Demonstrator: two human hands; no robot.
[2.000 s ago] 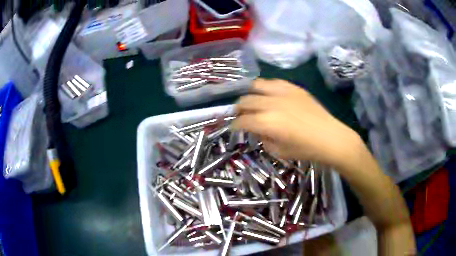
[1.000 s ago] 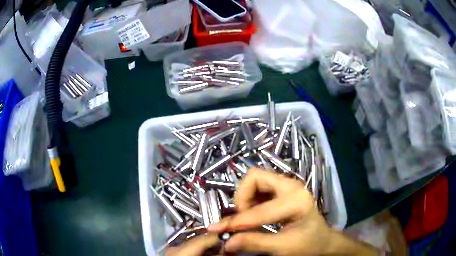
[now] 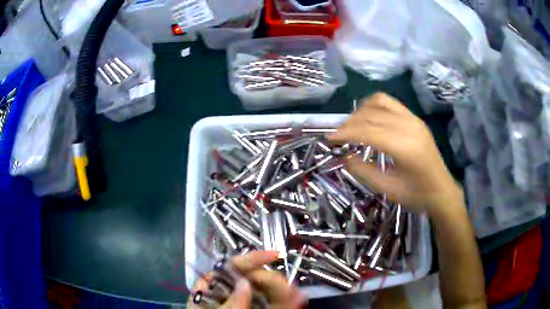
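Observation:
A white tray (image 3: 196,181) heaped with silver cylindrical motors (image 3: 325,235) with thin red wires lies in front of me. My left hand (image 3: 247,283) is at the tray's front left edge, closed around a few motors whose round dark ends show; it is blurred and cut off by the bottom edge. My right hand (image 3: 392,148) is over the tray's back right part, palm down, fingers bent towards the motors. It is blurred, and its fingertips are partly lost against the motors, so I cannot tell if it grips one.
Behind the tray is a clear box (image 3: 289,99) of slim silver-and-red pieces, with a red bin (image 3: 301,27) behind it. A black ribbed hose (image 3: 86,90) with yellow tip hangs at left, near a blue bin (image 3: 21,241). Clear boxes (image 3: 500,157) are stacked at right; small metal parts (image 3: 446,81) lie behind.
My right hand has moved from beside my left hand at the front to the tray's back right. My left hand shows more fully. The camera view has shifted, so the bench things sit farther right and higher.

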